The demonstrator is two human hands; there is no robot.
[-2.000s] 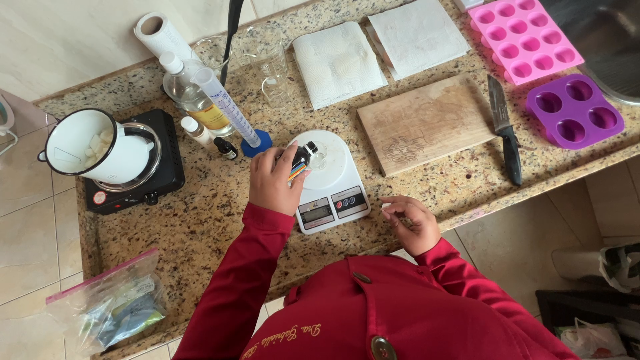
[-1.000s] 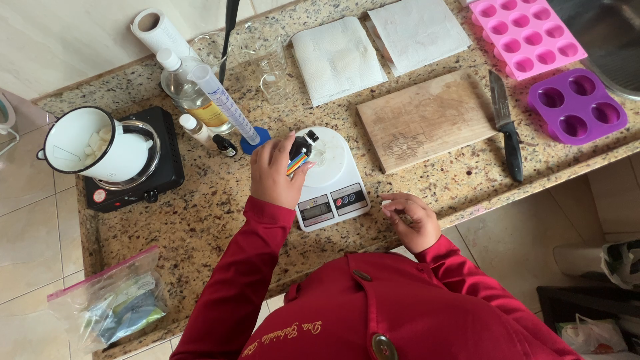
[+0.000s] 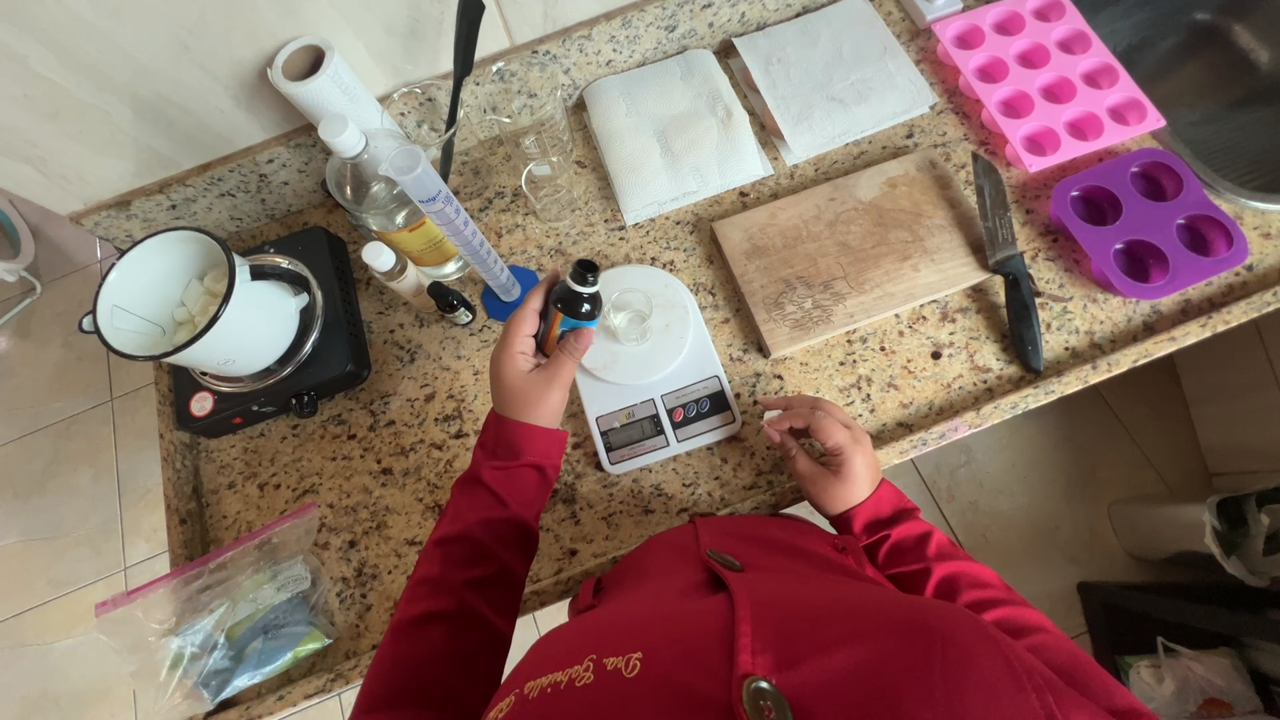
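My left hand (image 3: 538,365) grips a small dark bottle (image 3: 572,305) with a labelled side; it is uncapped and upright, beside the platform of a white digital kitchen scale (image 3: 648,395). On that platform stands a small clear glass beaker (image 3: 630,318); whether it holds liquid I cannot tell. To the right of the scale, my right hand (image 3: 822,452) pinches a small white object (image 3: 771,420), perhaps a cap, between thumb and fingers. Left of the bottle are a plastic graduated cylinder (image 3: 460,232) on a blue base, a small black-capped bottle (image 3: 450,303) and a white-capped bottle (image 3: 395,272).
An enamel pot (image 3: 200,300) with white chunks sits on a black electric hot plate (image 3: 340,350). Behind are a large clear bottle (image 3: 375,190), glass beakers and paper towels (image 3: 675,130). A wooden board (image 3: 850,250), knife (image 3: 1005,260) and silicone molds (image 3: 1150,220) lie right; a zip bag (image 3: 250,620) lies front left.
The dark bottle was tipped over the beaker in the earlier frames; it is upright now and my left hand has drawn back to the left. My right hand has hardly moved.
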